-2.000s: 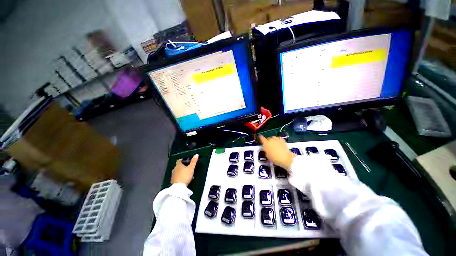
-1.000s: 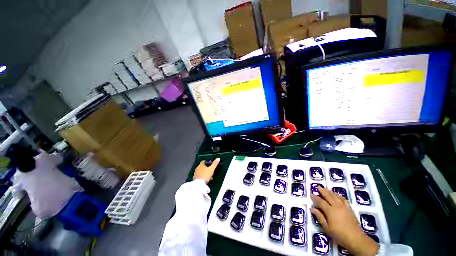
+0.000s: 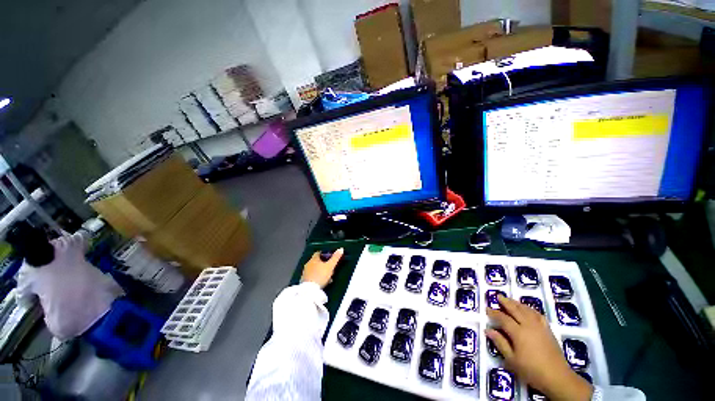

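The white foam tray [image 3: 415, 312] lies in front of me with rows of glossy black rounded square units, likely smartwatch bodies [image 3: 437, 294]. My right hand [image 3: 533, 337] is over the tray's right part, fingertips at a unit [image 3: 495, 298] in its pocket; whether they grip it cannot be told. The hand hides parts of nearby units. My left hand [image 3: 320, 269] is left of the tray, closed around a small black object [image 3: 327, 256], possibly a mouse, mostly hidden by the fingers.
Two monitors [image 3: 368, 153] [image 3: 584, 149] stand behind the tray. A red holder [image 3: 445, 208], a white-grey mouse [image 3: 547, 229] and a cabled puck [image 3: 480, 240] are near them. A thin silvery stick [image 3: 607, 294] lies right. White racks [image 3: 202, 308], cartons [image 3: 176, 211] and a person [image 3: 67, 278] are left.
My right hand has moved from behind the tray's back edge to a unit in the tray. The camera view has shifted. My left hand stays on the small black object.
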